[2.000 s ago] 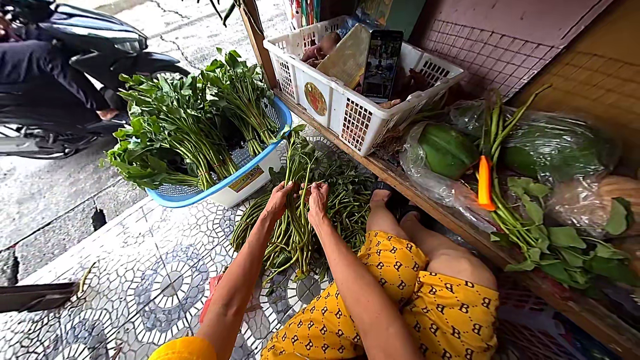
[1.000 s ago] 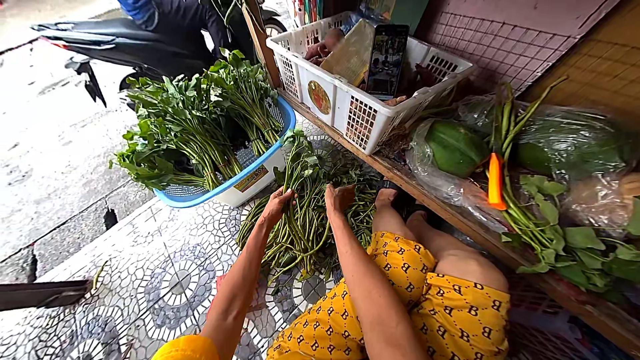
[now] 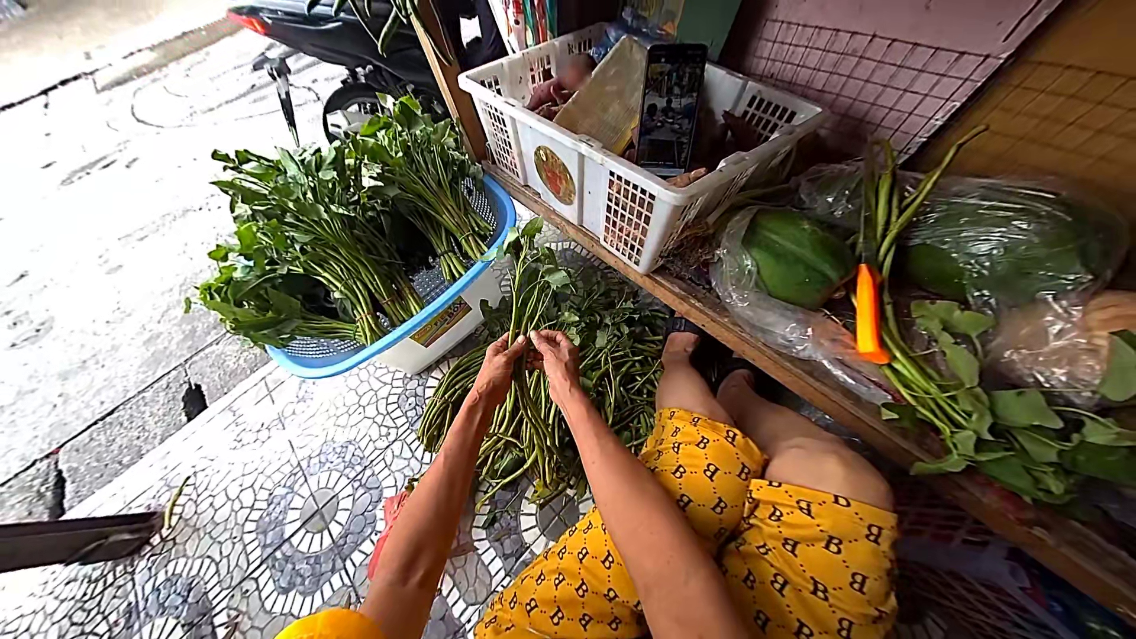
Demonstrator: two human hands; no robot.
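My left hand (image 3: 499, 366) grips a few long green leafy stems (image 3: 525, 306), their leaves pointing away from me. Close beside it, my right hand (image 3: 556, 355) pinches the same stems with thumb and fingers. Beneath both hands a large pile of leafy greens (image 3: 612, 355) lies on the patterned floor, its stems towards me. Tied bundles of the same sort of greens (image 3: 328, 240) fill a blue-rimmed plastic basket (image 3: 390, 342) to the left of my hands.
On a wooden shelf (image 3: 799, 382) at the right are a white plastic crate (image 3: 568, 177) with a phone (image 3: 672, 106), papayas in plastic (image 3: 794, 257) and an orange-handled knife (image 3: 868, 315) on leafy stems. A motorcycle (image 3: 355, 53) stands outside. A dark bar (image 3: 80, 540) juts in at lower left.
My hands were apart over the pile a second ago; now they are together on raised stems. The motorcycle outside has moved to the right in view. The view has shifted slightly.
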